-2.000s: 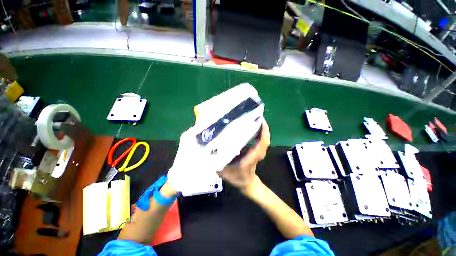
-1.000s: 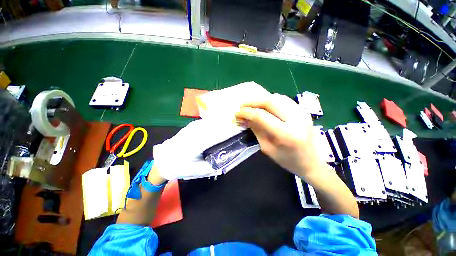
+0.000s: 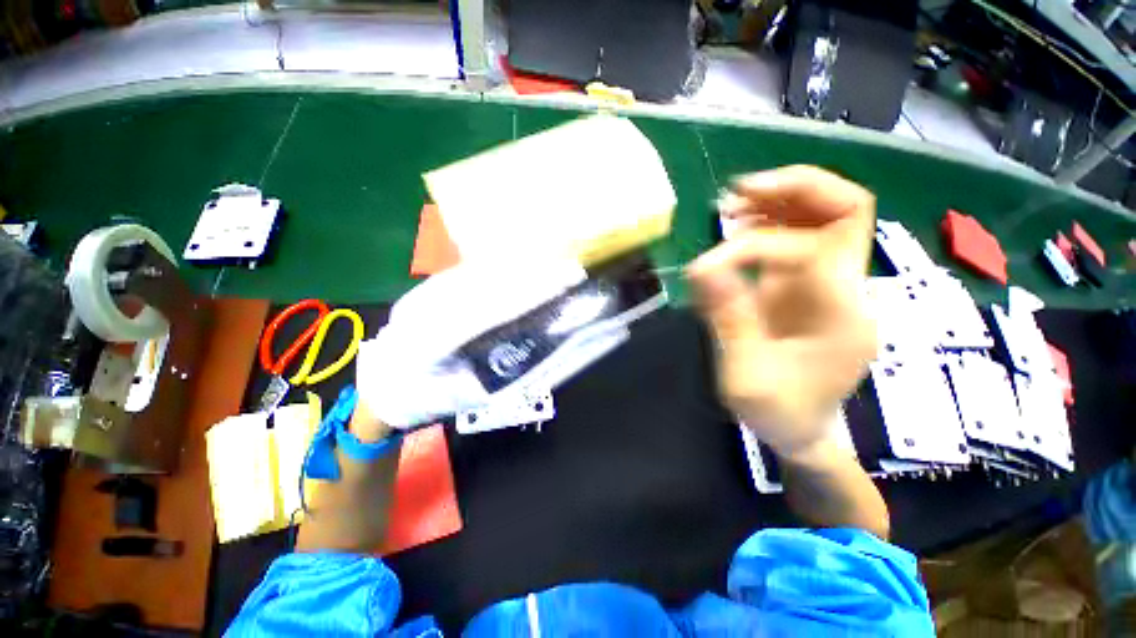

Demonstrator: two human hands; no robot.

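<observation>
My left hand (image 3: 430, 349), in a white glove with a blue wrist band, holds a glossy black strip with a white logo (image 3: 561, 327) and a thick pale-yellow wad of sheets (image 3: 561, 193) above it. A white layer shows along the strip's lower edge. My bare right hand (image 3: 797, 299) is raised to the right, apart from the strip, and blurred. Its fingers are curled, and whether they pinch something thin is unclear. A white unit (image 3: 505, 411) lies on the black mat, partly hidden below my left hand.
Units (image 3: 922, 405) are piled at right, partly behind my right forearm. Scissors (image 3: 326, 347), a yellow pad (image 3: 264, 467) and a red card (image 3: 424, 492) lie left. A tape dispenser (image 3: 137, 399) stands far left. The green belt (image 3: 349, 162) beyond carries a unit (image 3: 233, 227) and red pads (image 3: 974, 246).
My right hand has moved right, off the wad and strip, and up. The wad now stands higher over the strip, and more of the black strip shows. The view has shifted slightly.
</observation>
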